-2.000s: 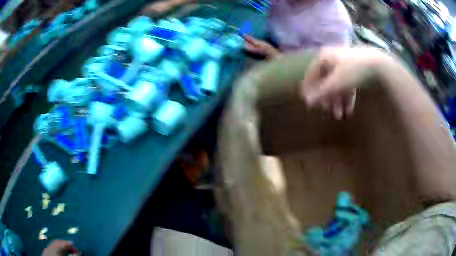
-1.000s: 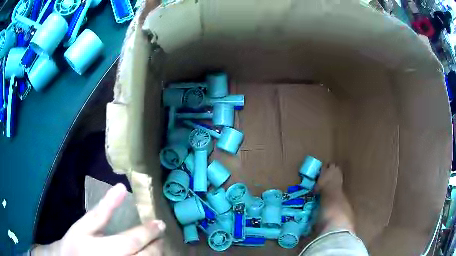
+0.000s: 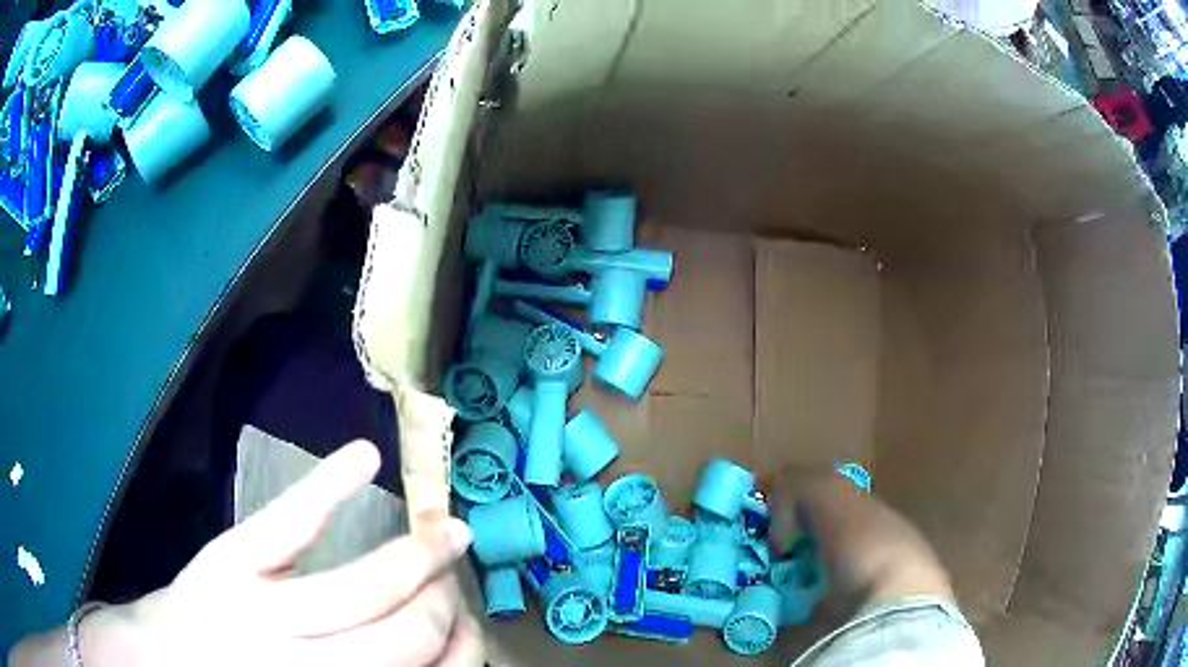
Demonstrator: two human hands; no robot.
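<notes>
A large brown carton with a worn rim holds a heap of turquoise fan units along its left and near sides, several with blue batteries. My right hand is blurred inside the carton over the right end of the heap. A fan unit's round grille shows just behind its fingers; whether the hand grips it I cannot tell. My left hand is at the carton's near left rim, fingers spread, fingertips against the torn edge, holding no fan unit.
A dark green work surface at the left bears more turquoise fan units with blue batteries at the back, and small white pads near its left edge. A pale sheet lies between the surface and the carton.
The view has shifted from the work surface to over the carton. My right hand has gone down into it; since a second ago it has moved left and nearer, and a fan unit there has shifted.
</notes>
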